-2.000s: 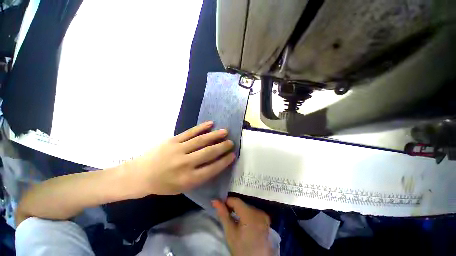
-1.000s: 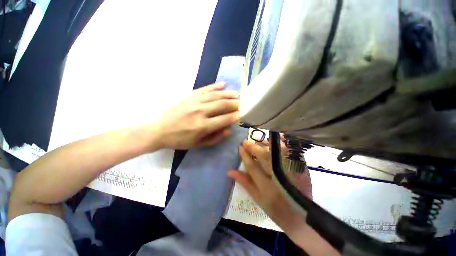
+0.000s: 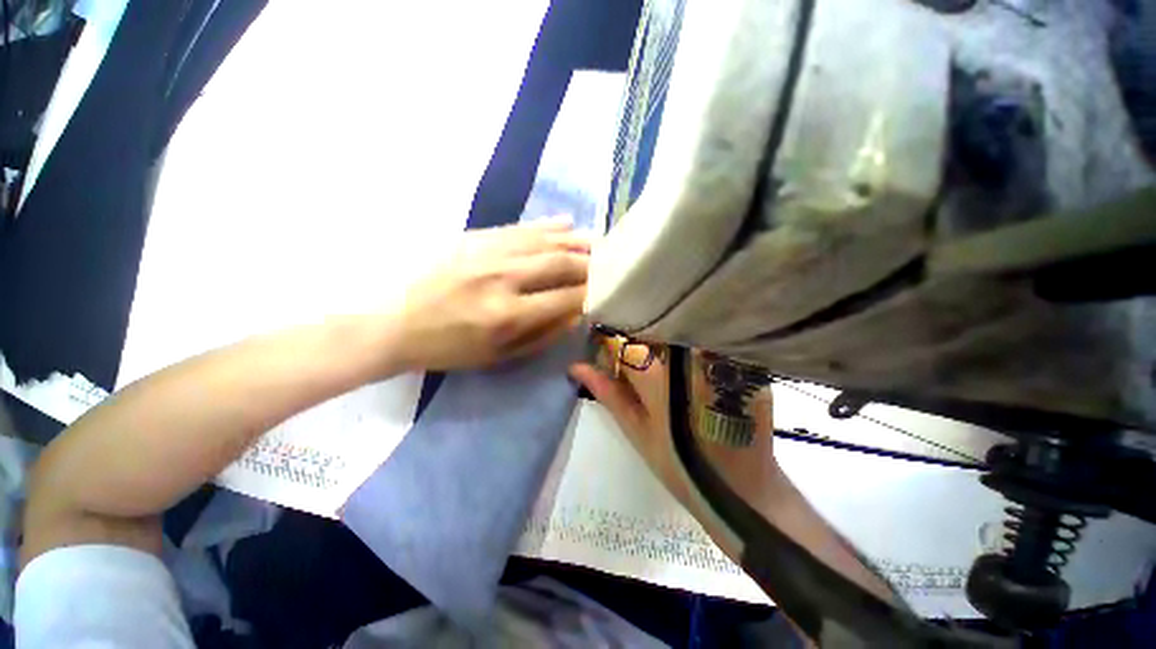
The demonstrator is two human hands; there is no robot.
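A pale grey-blue strip (image 3: 463,463) runs from beside the machine head over the table's near edge. A dark panel (image 3: 539,121) shows beside and behind it. My left hand (image 3: 513,298) lies on the strip with its fingers spread a little, fingertips at the machine head's left edge. My right hand (image 3: 647,399) is near the needle area, partly hidden behind the machine head and a dark curved bar (image 3: 723,488); I cannot tell whether it grips the cloth. The needle and presser foot are hidden.
The off-white sewing machine head (image 3: 811,190) fills the upper right. A coil spring (image 3: 1046,526) hangs at the lower right. Dark cut pieces (image 3: 95,241) lie at the far left. The white table (image 3: 298,190) has a printed ruler near its edge. Pale cloth hangs below it.
Since two seconds ago, both hands have moved up to the needle area and the view has come closer to the machine head. In the last second the strip has moved up along the head.
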